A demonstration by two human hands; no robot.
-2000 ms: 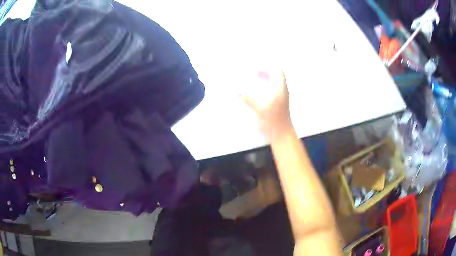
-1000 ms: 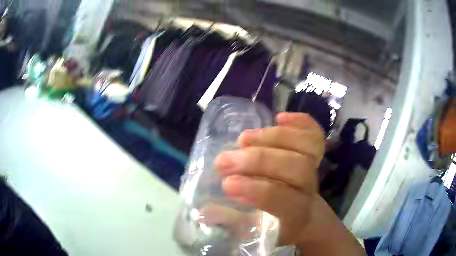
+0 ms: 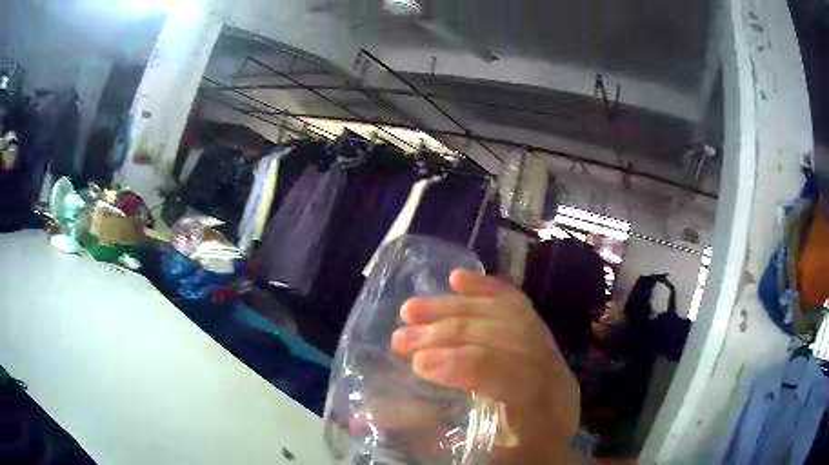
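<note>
A clear plastic bottle (image 3: 377,363) is held up close in front of me, rounded end up and tilted. Its lower part runs out of the bottom edge, so its mouth is not seen. I cannot tell whether it holds liquid. My right hand (image 3: 491,354) is wrapped around the bottle's right side, fingertips pointing left. Part of the hand shows blurred through the plastic. My left hand is not in view. Dark cloth (image 3: 36,422) lies at the lower left corner on the white table (image 3: 136,354).
Hanging dark garments (image 3: 364,218) fill a rack beyond the table. A dark blue and teal cloth pile (image 3: 273,331) lies along the table's far side. A small green fan (image 3: 65,213) stands at the far left. A white pillar (image 3: 718,300) and a light blue garment (image 3: 777,413) are at the right.
The view has risen from the table and jacket to the racks and ceiling. My right hand, earlier empty-looking over the table, now holds the bottle. Since one second ago, both sit slightly lower in view.
</note>
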